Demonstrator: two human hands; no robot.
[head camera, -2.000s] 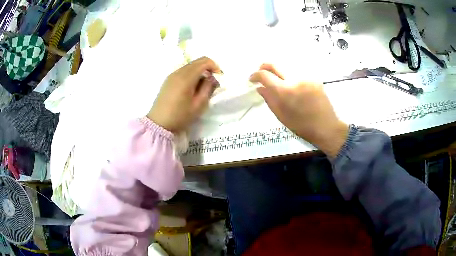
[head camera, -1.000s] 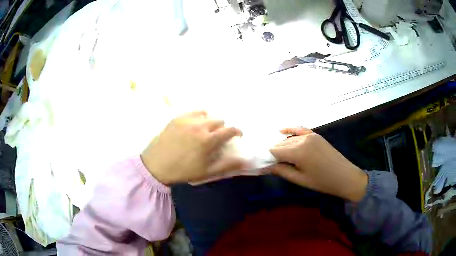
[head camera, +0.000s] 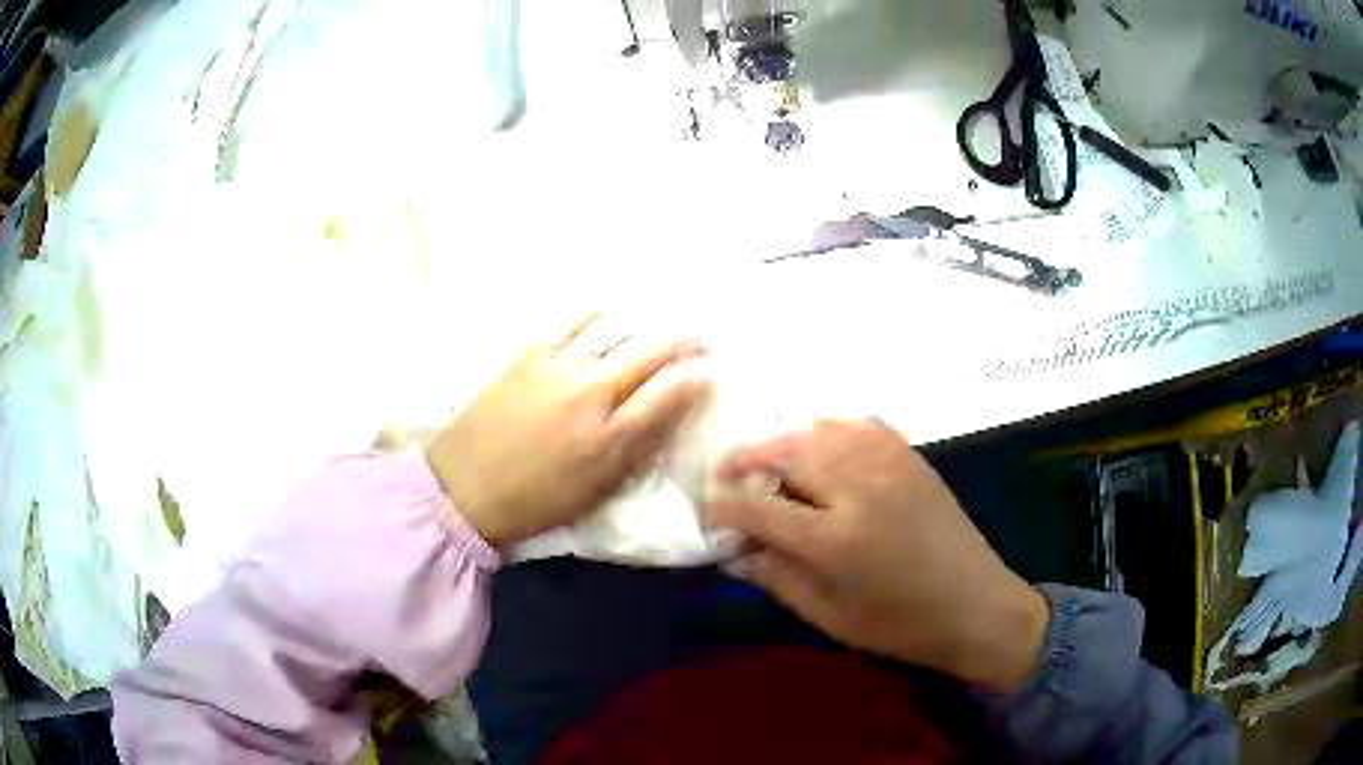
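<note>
White cloth (head camera: 650, 520) lies bunched under and between my two hands at the table's front edge, with part of it hanging over the edge. More white cloth, strongly overexposed, spreads to the left. My left hand (head camera: 576, 434) lies on the cloth with its fingers pointing right. My right hand (head camera: 860, 538) pinches the cloth between thumb and bent fingers, close to the left fingertips. The glare hides where one cloth layer ends and the table begins.
Small metal machine parts (head camera: 765, 67) stand at the top centre, with a grey-blue bar (head camera: 505, 67) to their left. Black-handled scissors (head camera: 1020, 142), a slim metal tool (head camera: 999, 260) and printed paper (head camera: 1118, 191) lie at right. A box (head camera: 1271, 635) with white scraps is at lower right.
My hands first came down from the table top to its front edge with the cloth. Since then the left fingers have lifted and spread, and the right hand has shifted left. The view has shifted too.
</note>
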